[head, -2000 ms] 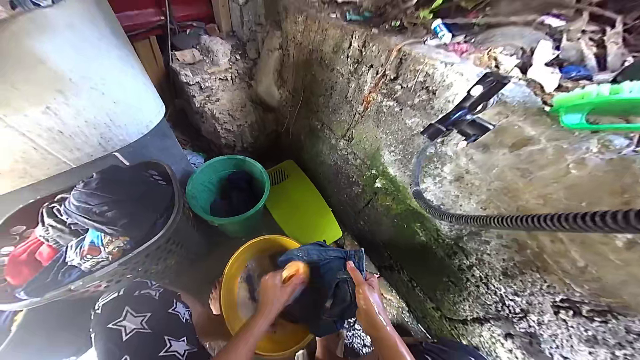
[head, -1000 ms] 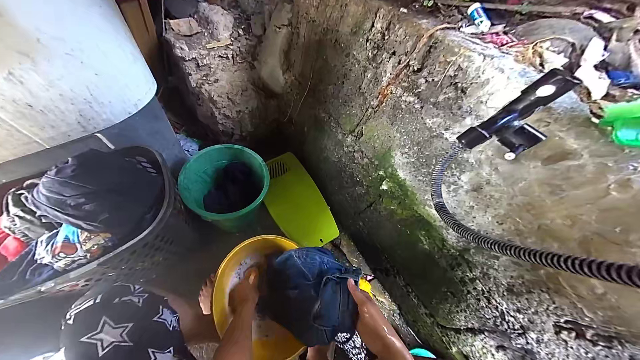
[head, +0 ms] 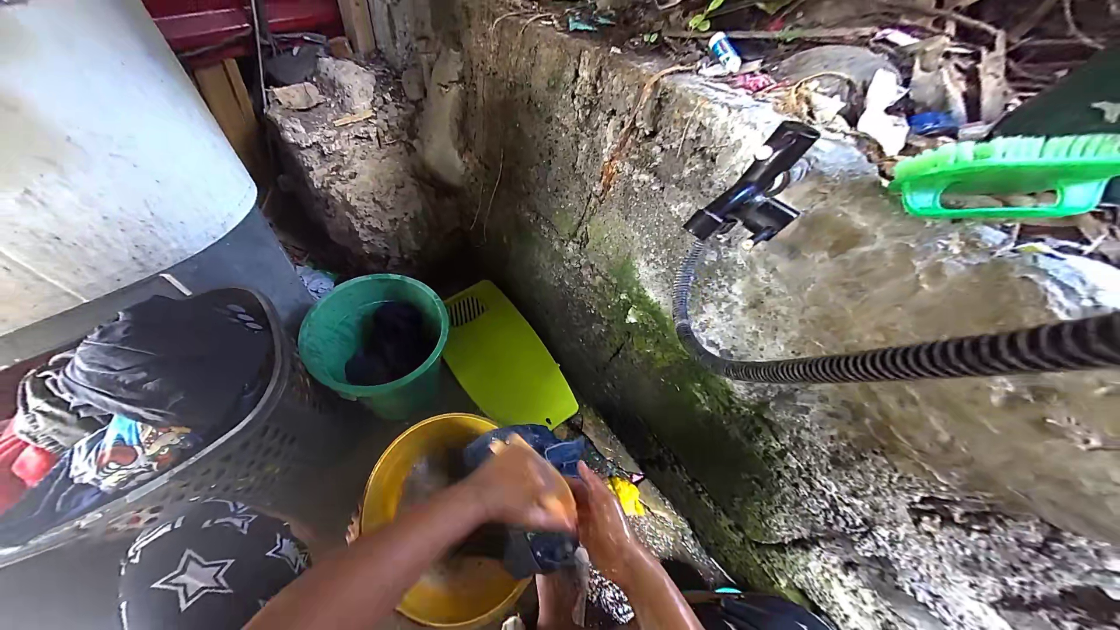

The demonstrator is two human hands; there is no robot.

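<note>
Both of my hands are on a wet blue denim garment over the right side of a yellow basin. My left hand is blurred, its fingers curled at the cloth; an orange-tan edge shows by its fingers, too unclear to name. My right hand grips the garment's right edge, its fingers partly hidden behind the cloth. Cloudy water shows in the basin. Behind it stands a green bucket with dark cloth inside. A lime-green plastic board lies beside the bucket.
A dark laundry basket full of clothes stands at left, below a large white container. A rough concrete wall rises at right; on its ledge are a black flexible hose mount and a green brush. Litter lies at the top right.
My left hand has moved from inside the basin onto the denim at the right side. The denim, spread over the basin a second ago, is now bunched between my hands.
</note>
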